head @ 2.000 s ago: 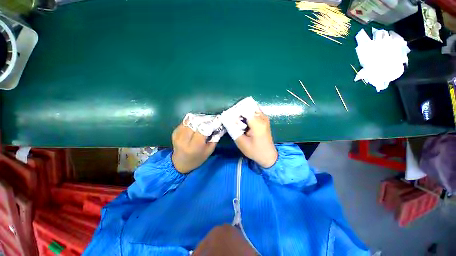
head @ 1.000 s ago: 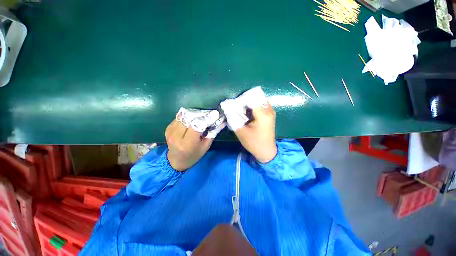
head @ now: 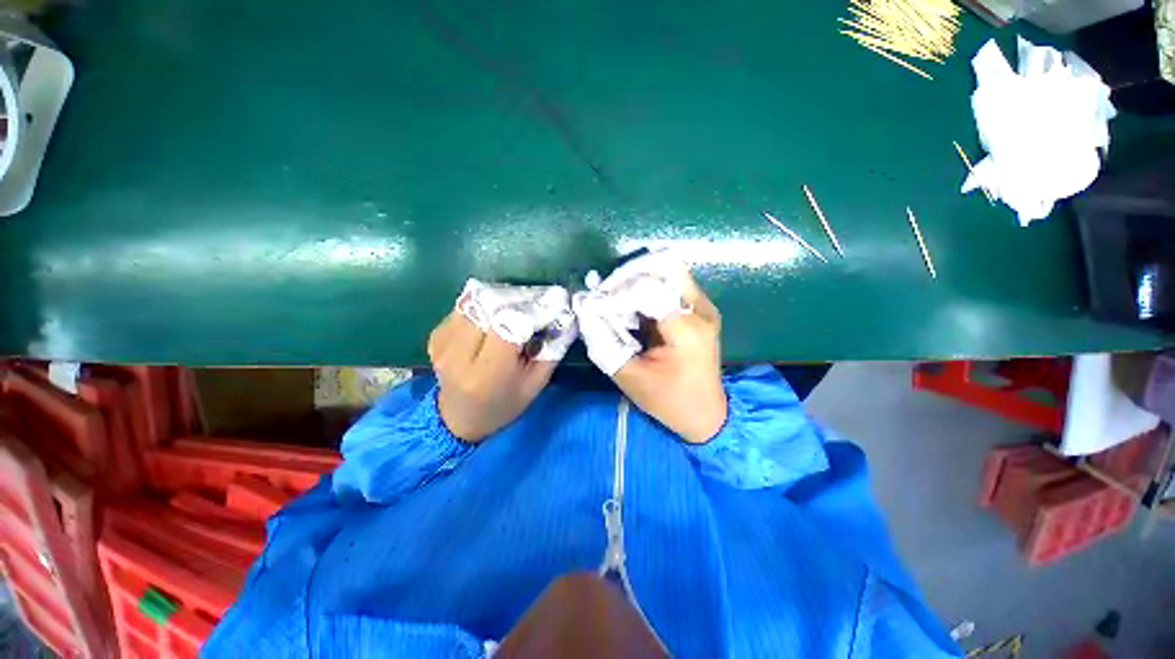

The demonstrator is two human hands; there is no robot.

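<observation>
My left hand (head: 483, 367) and my right hand (head: 677, 354) meet at the bench's front edge, at the middle of the view. White finger cots (head: 509, 309) cover the left fingertips. A folded white wipe (head: 621, 309) lies over the right fingertips and touches the left ones. Small dark patches show between the fingers of both hands; the part held there is mostly hidden, and I cannot tell its shape. Several loose toothpicks (head: 921, 242) lie on the green bench to the right of my hands.
The green bench (head: 322, 129) spans the view. A crumpled wipe pile (head: 1037, 126) and a toothpick pile (head: 902, 26) lie at the upper right, beside a black box (head: 1134, 251). A white-grey device (head: 49, 116) stands far left. Red crates (head: 193, 566) are below.
The dark part seen between my fingertips a second ago is now mostly covered by white material. The right wipe has a more crumpled shape. The bench items sit slightly further right in view.
</observation>
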